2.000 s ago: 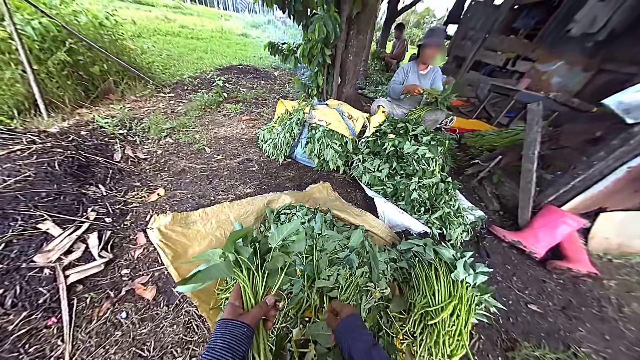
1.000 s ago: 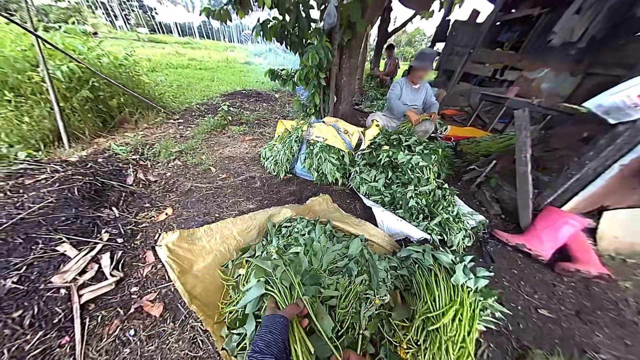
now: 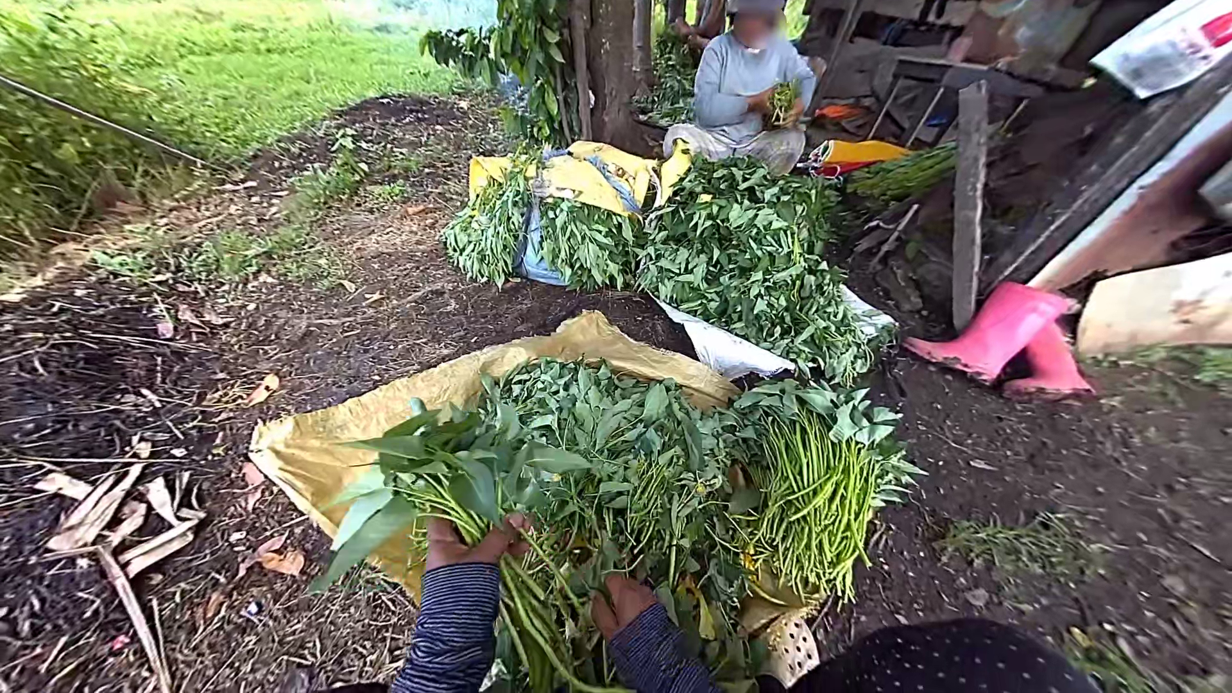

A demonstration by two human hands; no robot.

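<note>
My left hand (image 3: 472, 544), in a striped sleeve, grips a bunch of leafy green stems (image 3: 481, 481) over the left part of the pile. The long leaves point up and left, and the stems hang down toward me. Lower and to the right, my right hand (image 3: 621, 604) is among the stems of the leafy pile (image 3: 616, 433); its fingers are partly hidden, and whether it holds a stem cannot be told. The pile lies on a tan woven sack (image 3: 318, 452). At its right side rests a bundle of greens (image 3: 818, 491) with its stems toward me.
Beyond lie more greens (image 3: 741, 250) on a white sack (image 3: 722, 342), beside bundles with a yellow sack (image 3: 587, 183). A person (image 3: 741, 87) sits there holding greens. Pink rubber boots (image 3: 1001, 332) and an upright wooden plank (image 3: 969, 202) are at right. Dry leaves (image 3: 96, 510) litter the soil at left.
My left hand has lifted a bunch of stems up and left from the pile since a second ago. My right hand, mostly out of view then, now shows at the pile. The view has tilted down.
</note>
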